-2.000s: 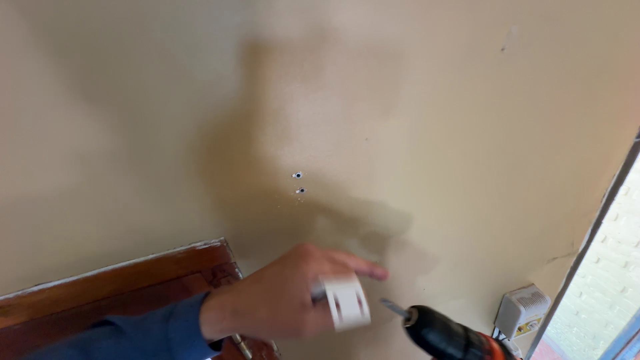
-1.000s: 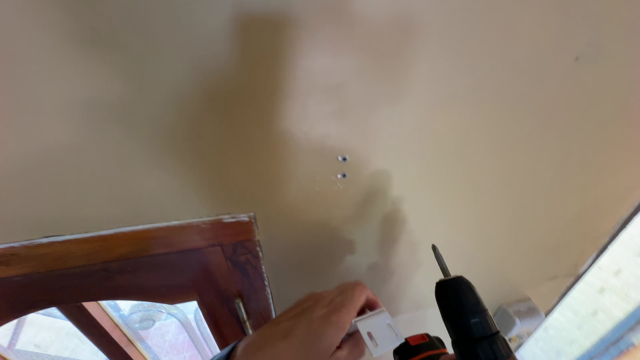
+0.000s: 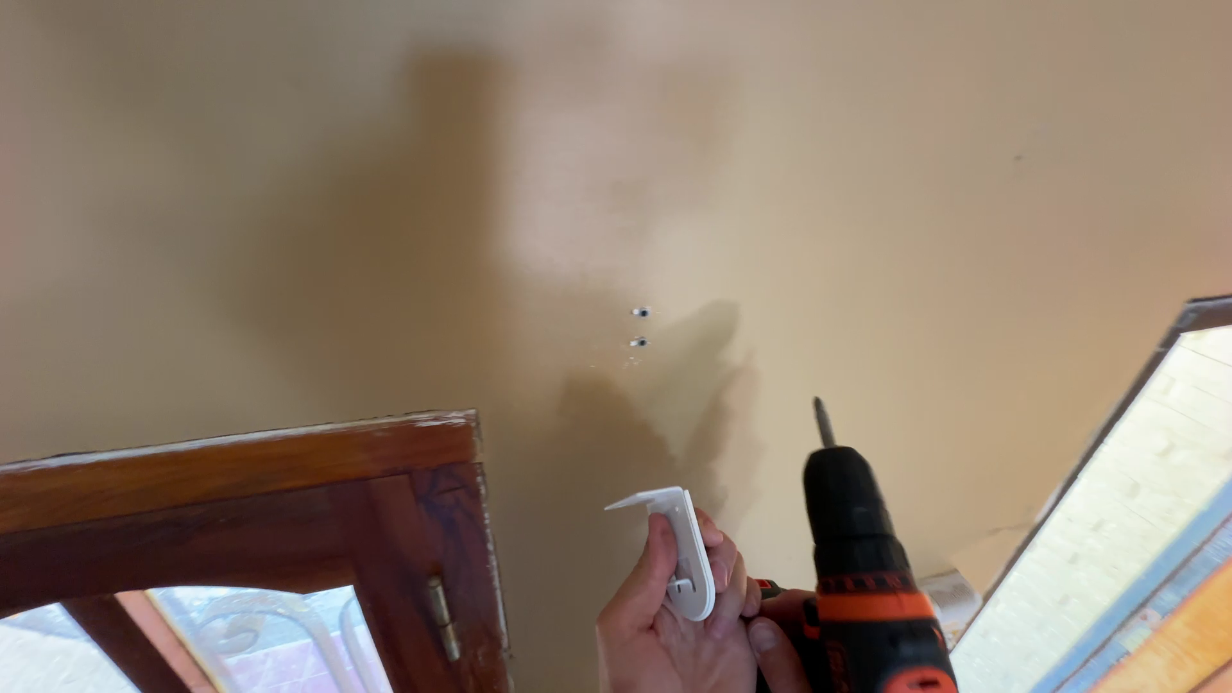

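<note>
Low in the middle, my left hand [image 3: 674,616] grips a white bracket [image 3: 691,558] with a rounded lower end and a flat flange at its top. To its right, my right hand [image 3: 784,640] is shut on a black and orange power drill [image 3: 861,539], mostly hidden behind the tool. The drill's bit [image 3: 823,422] points up toward the beige wall [image 3: 866,192] and appears apart from it. Two small holes, an upper one [image 3: 643,312] and a lower one [image 3: 641,343], show in the wall above the bracket, with what look like plugs in them.
A brown wooden window frame [image 3: 414,510] with a metal hinge [image 3: 443,616] and glass panes fills the lower left. A pale box [image 3: 951,599] is on the wall behind the drill. At the right edge is an opening with a dark frame [image 3: 1107,438].
The bracket has turned in my left hand and now shows its flange and rounded end. The drill, tilted left two seconds ago, now points more upward. The view has shifted.
</note>
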